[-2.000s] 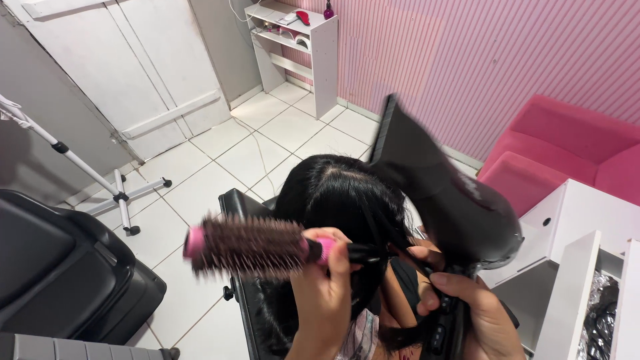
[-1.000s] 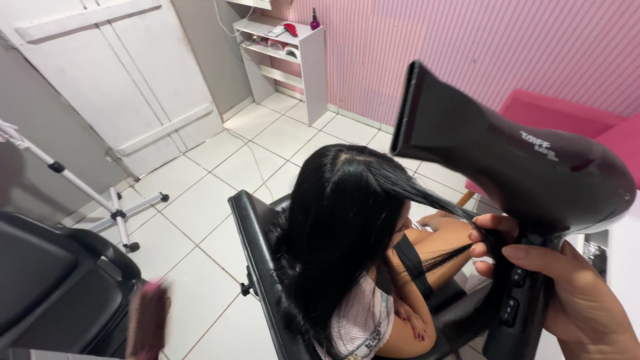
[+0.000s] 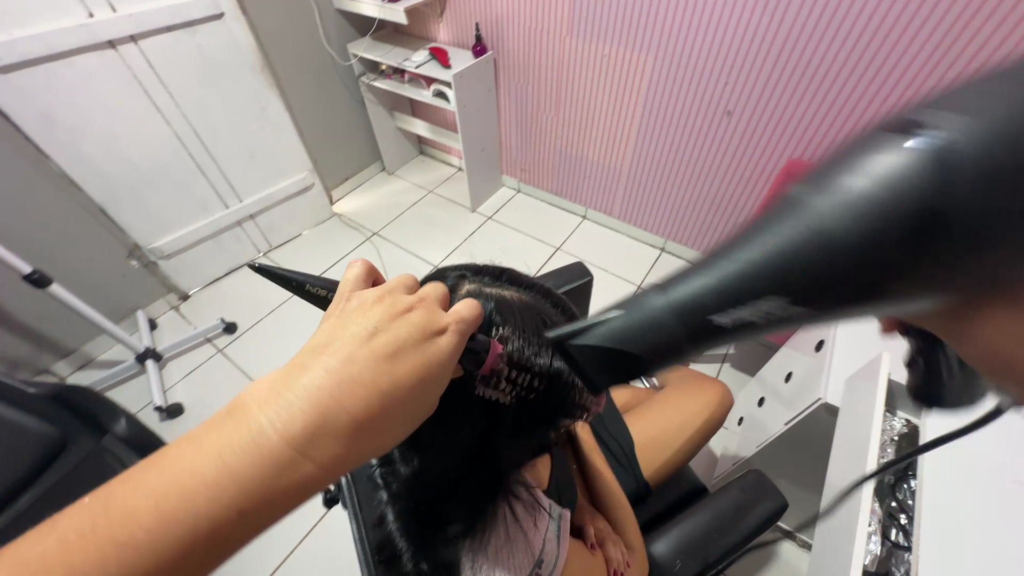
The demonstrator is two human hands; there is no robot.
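Note:
My left hand (image 3: 392, 352) is closed round the black tapered handle of a round hairbrush (image 3: 500, 368), whose bristles sit in the black hair (image 3: 456, 448) of a seated person. The handle's tip points to the upper left. At the right edge my right hand (image 3: 968, 344), blurred and partly cut off, is at the grip of a black hair dryer (image 3: 784, 248). The dryer's flat nozzle (image 3: 596, 344) points down and left, close beside the brush and the hair. My right fingers are mostly hidden behind the dryer.
The person sits in a black salon chair (image 3: 716, 520). A dark power cord (image 3: 904, 460) runs past an open white drawer (image 3: 876, 448) holding foil. At left are a wheeled white stand (image 3: 148, 356) and another black chair (image 3: 64, 448). A white shelf (image 3: 480, 128) stands by the pink wall.
The brush, low at the left a second ago, is now in the hair at the head. My right hand has let go of the hair strand it held, and the dryer nozzle has come down towards the brush.

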